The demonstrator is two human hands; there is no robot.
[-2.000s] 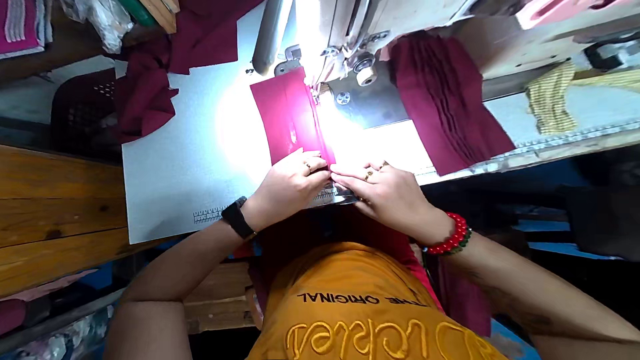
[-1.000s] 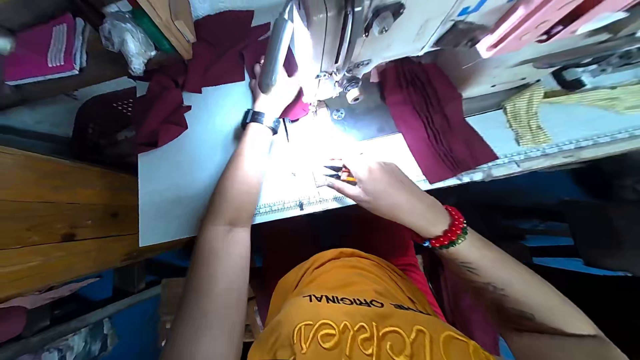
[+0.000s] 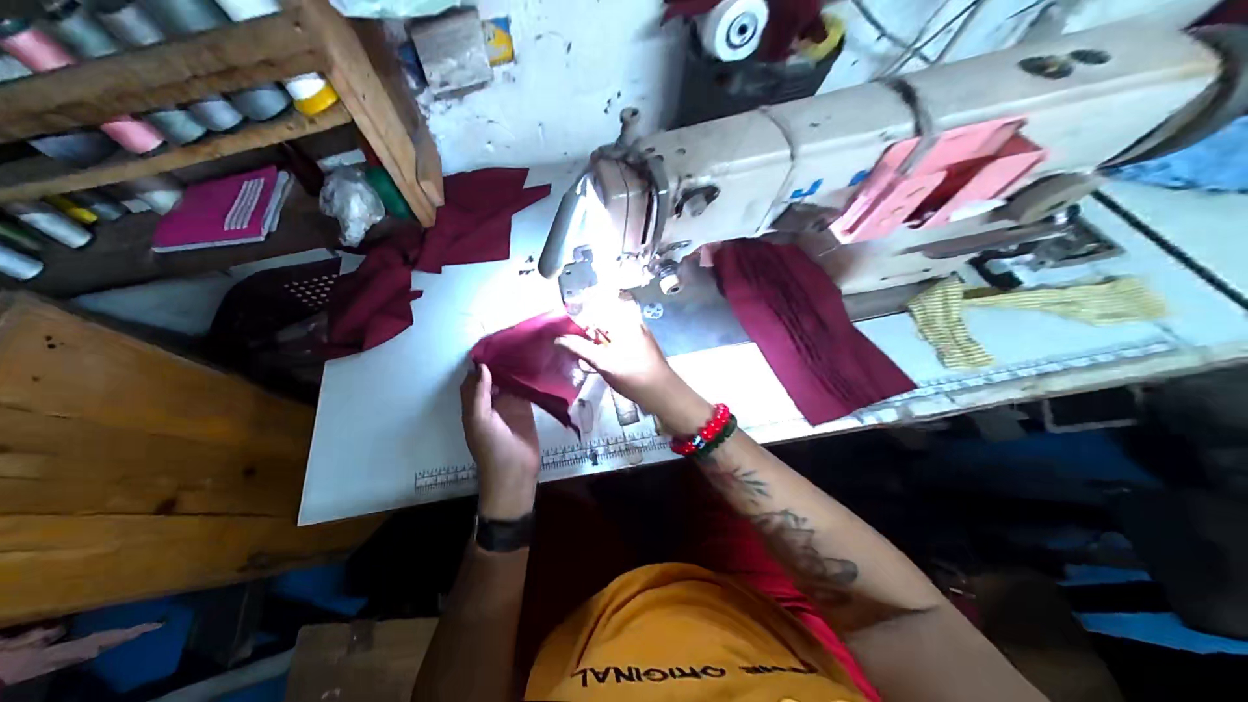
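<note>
My left hand (image 3: 500,429) grips the left edge of a maroon fabric piece (image 3: 531,361), raised a little over the white table (image 3: 380,409). At the piece's right side, my right hand (image 3: 624,356) pinches it close below the needle area of a sewing machine (image 3: 721,185). Something small and orange shows between the right fingers; glare hides its shape, though an earlier view shows dark pointed tips there. The machine's lamp (image 3: 565,229) shines brightly on this spot. A stack of pleated maroon fabric (image 3: 804,331) lies right of the needle area.
More maroon fabric (image 3: 478,219) lies at the back left, beside a wooden shelf (image 3: 380,107) with thread spools. A printed ruler scale (image 3: 585,451) runs along the front edge. Striped yellow cloth (image 3: 951,322) lies at the right, and a pink holder (image 3: 936,180) hangs on the machine.
My left hand has come back from beside the lamp to the front left, now holding the maroon piece. My right hand has moved up toward the needle area. The view has shifted and shows more shelf.
</note>
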